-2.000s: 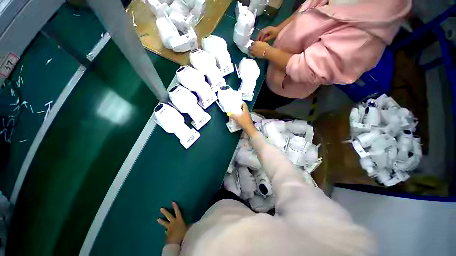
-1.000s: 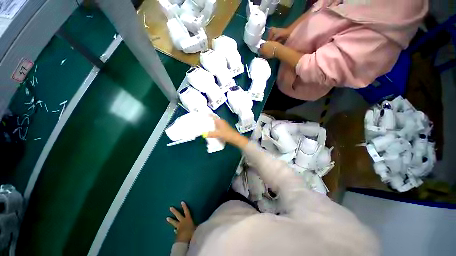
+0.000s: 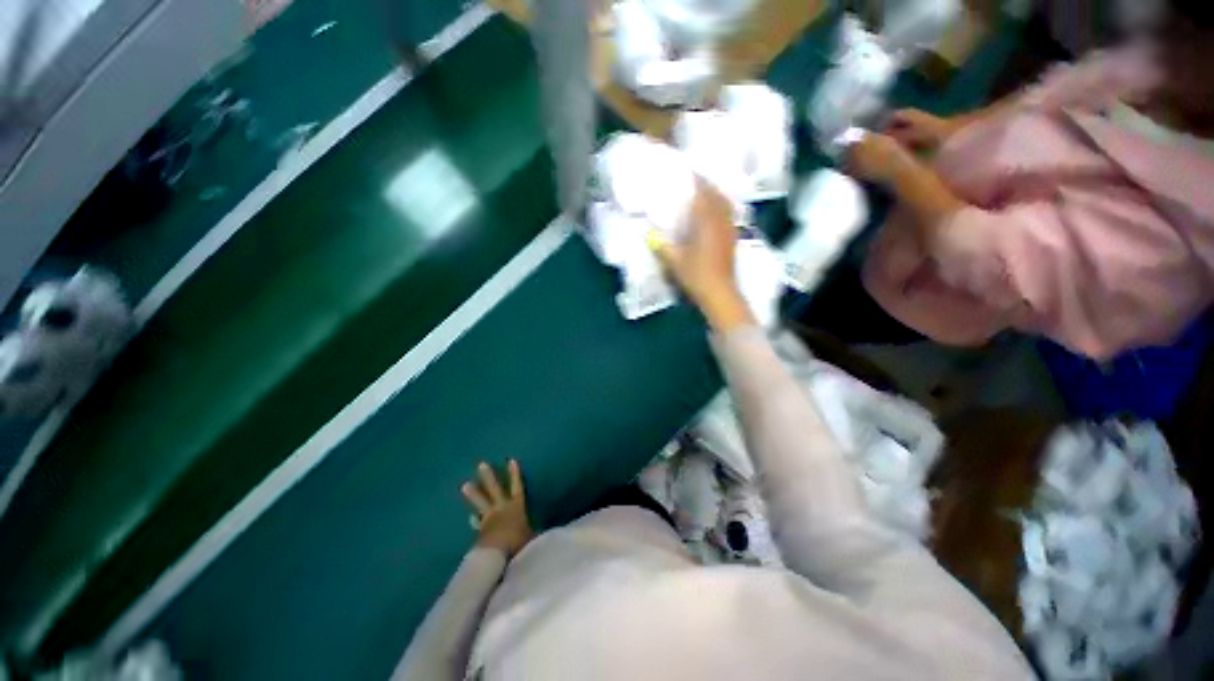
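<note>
The view is blurred. Several white cameras stand close together on the green bench (image 3: 533,359). My right hand (image 3: 708,246), with a yellow spot at a fingertip, is over this group, its fingers at the edge of a white camera (image 3: 642,176). It seems to grip this camera; the hand hides part of it. A white base (image 3: 646,289) shows below the fingers. Another white camera (image 3: 825,220) lies to the right of the group. My left hand (image 3: 498,508) is open and empty, fingers spread on the bench near my body.
A green conveyor (image 3: 286,353) with pale edging runs on the left, with a white-grey object (image 3: 60,333) beyond. A grey post (image 3: 566,113) stands at the bench edge. A coworker's pink sleeve (image 3: 1065,226) is at the right. Piled cameras (image 3: 1112,545) lie lower right and beside my right arm.
The view has swung, so the bench and cameras sit further right in the picture. My right hand has moved further up the row, away from my body. My left hand stays spread on the bench.
</note>
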